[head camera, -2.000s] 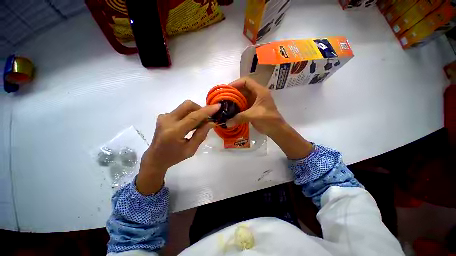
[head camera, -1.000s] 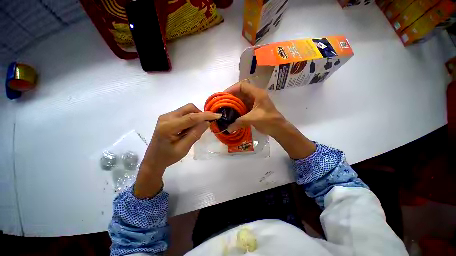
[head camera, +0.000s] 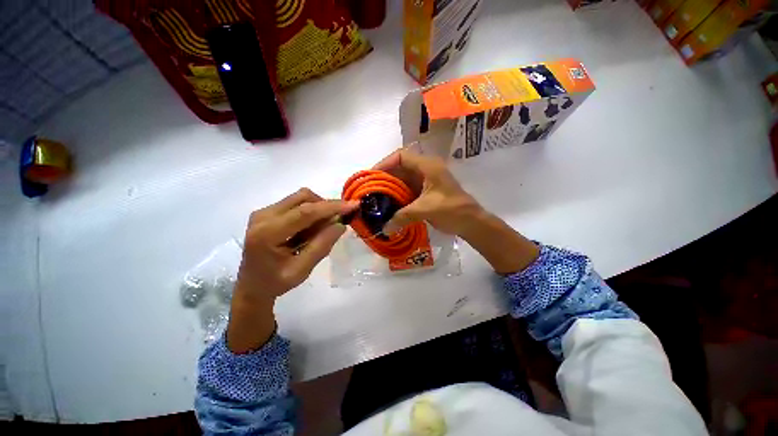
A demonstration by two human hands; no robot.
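An orange cable coil (head camera: 398, 243) is held upright above the table, with a black round end fitting (head camera: 376, 209) at its centre. My right hand (head camera: 437, 197) grips the coil and the fitting from the right, thumb on the fitting. My left hand (head camera: 288, 243) pinches a small dark piece at the fitting's left side; what this piece is cannot be made out. A small orange card (head camera: 411, 260) shows just below the coil. A clear plastic bag (head camera: 348, 266) lies under it on the white table.
An open-ended retail box (head camera: 503, 106) lies behind my right hand; another box (head camera: 439, 34) stands behind it. A clear bag of grey discs (head camera: 209, 289) is at left, a tape roll (head camera: 47, 163) far left. A black phone (head camera: 247, 81) leans on a red tote (head camera: 320, 43). Orange boxes (head camera: 699, 30) are stacked far right.
My left fingers have drawn slightly left from the fitting, and a dark piece shows between them. The fitting's round face is more visible. The whole view has shifted a little.
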